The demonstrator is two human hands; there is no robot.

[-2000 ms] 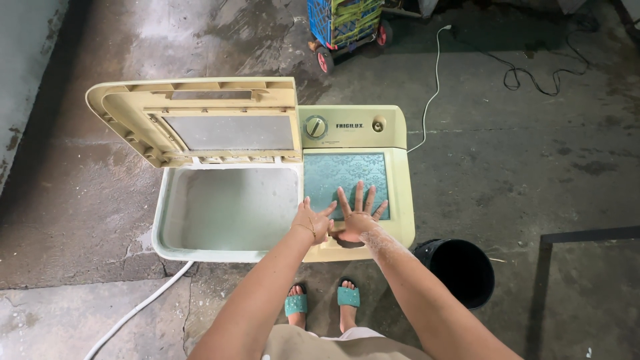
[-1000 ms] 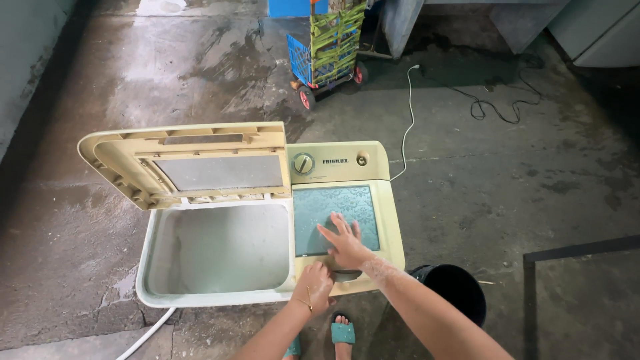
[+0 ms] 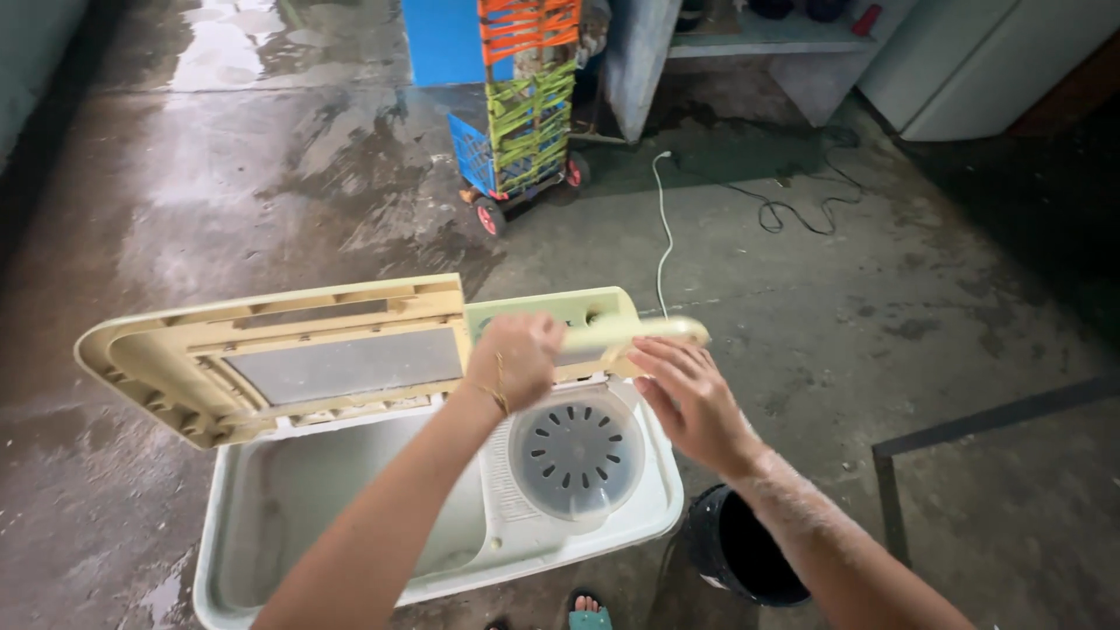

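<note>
A cream twin-tub washing machine (image 3: 446,586) stands before me. Its right lid (image 3: 647,331) is raised, partly blurred. My left hand (image 3: 518,360), with a thin bracelet at the wrist, is closed at the left part of this lid's edge. My right hand (image 3: 687,398) touches the lid near its right end, fingers bent and somewhat apart. Below the hands lies the round, slotted spin-tub cover (image 3: 576,451). The left lid (image 3: 346,359) stands raised behind the wash tub (image 3: 350,499), which holds cloudy water. Suds cling to my right forearm.
A black bucket (image 3: 757,551) stands right of the machine. Behind are a wheeled cart (image 3: 529,131) with a blue crate, a white cord (image 3: 665,236) and a dark cable (image 3: 787,214) on the wet concrete floor. My sandal (image 3: 590,619) shows at the bottom.
The right lid, lying flat under my hands before, is now raised, and the spin-tub cover shows. Both hands have moved up with it. The view has tilted forward.
</note>
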